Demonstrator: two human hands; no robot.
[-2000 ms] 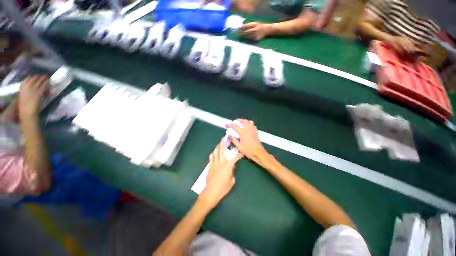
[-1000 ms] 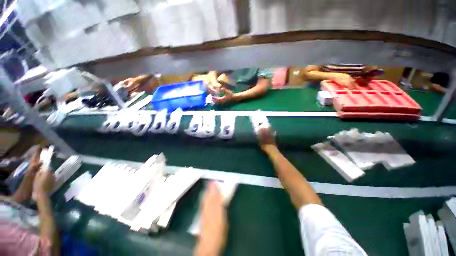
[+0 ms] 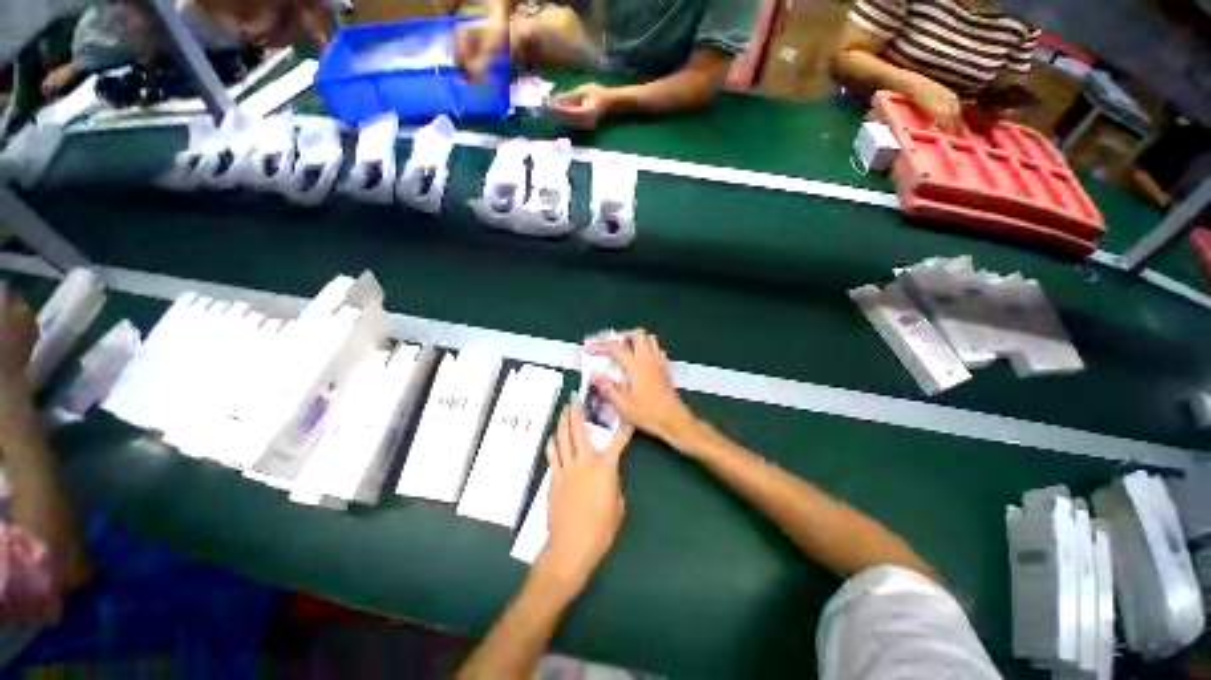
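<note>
A slim white retail box (image 3: 533, 523) lies on the green worktop in front of me, mostly covered by my hands. My left hand (image 3: 584, 489) is closed over the box. My right hand (image 3: 640, 388) presses a bagged product (image 3: 600, 404), whitish with a dark part, at the far end of the box, by the white strip. How far the product is inside the box is hidden by my fingers. Two white boxes (image 3: 511, 445) with small print lie just to the left, beside a leaning row of white boxes (image 3: 219, 379).
Bagged products (image 3: 612, 202) lie in a row across the belt. White boxes (image 3: 989, 316) lie on the belt at right; more stand at lower right (image 3: 1058, 578). A blue bin (image 3: 399, 73) and red trays (image 3: 989, 173) are on the far side, with people's hands there. Another worker's arm is at left.
My right hand has come back from the far row with the bagged product to the box. A pouch is gone from that row's right end. Two printed boxes now show left of my hands.
</note>
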